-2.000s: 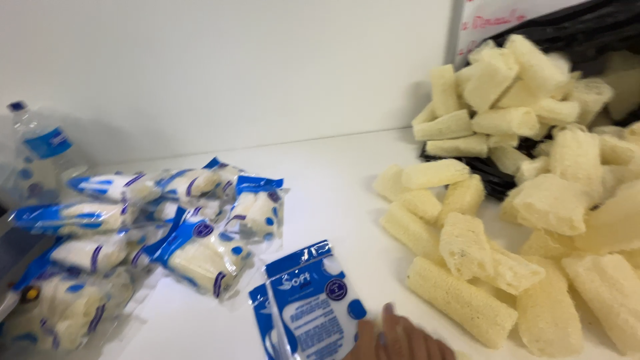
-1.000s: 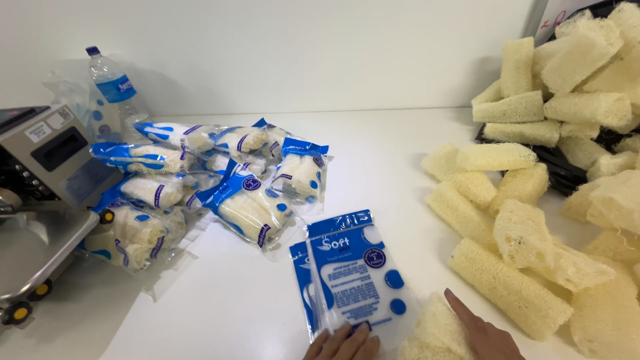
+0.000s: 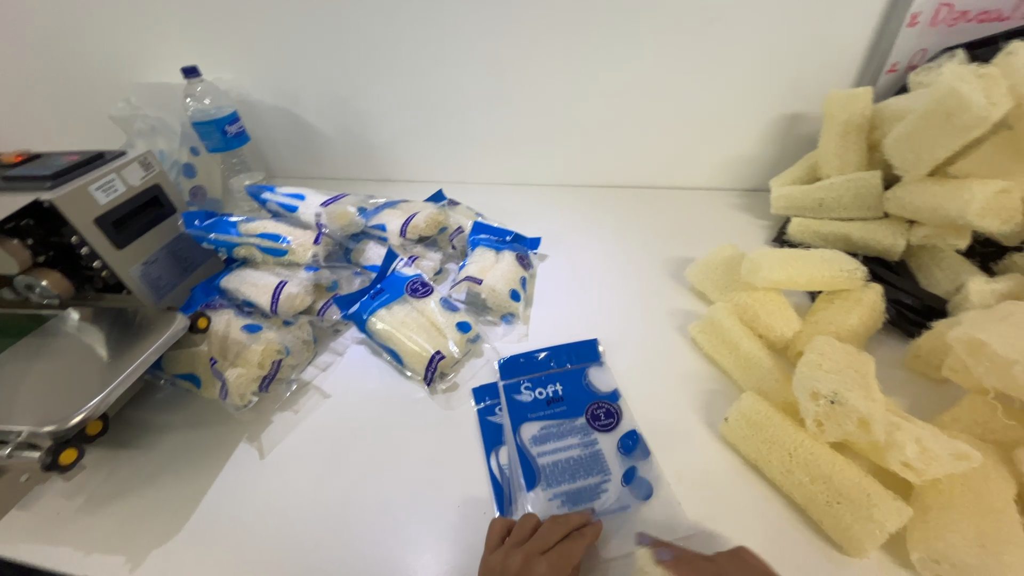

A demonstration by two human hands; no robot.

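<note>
My left hand point(image 3: 540, 544) lies at the bottom middle, its fingers on the lower part of a flat blue and clear plastic bag point(image 3: 572, 432). A second such bag point(image 3: 490, 448) shows from beneath it on the left. My right hand point(image 3: 708, 558) is at the bottom edge, its fingertips near the bag's lower end and against a pale loofah piece point(image 3: 646, 562), mostly cut off by the frame. Whether the fingers grip the piece is not clear.
Filled loofah packets point(image 3: 412, 320) lie in a pile left of the flat bags. Behind them stands a plastic bottle point(image 3: 220, 132); a metal machine point(image 3: 120, 216) with a tray point(image 3: 88, 360) is far left. Loose loofah pieces point(image 3: 816, 472) cover the right, some on black plastic point(image 3: 904, 296).
Two seconds ago only one hand showed, at the flat bags; both hands are visible since one second ago. The right hand and the loofah piece beside it now sit lower in view, more cut off.
</note>
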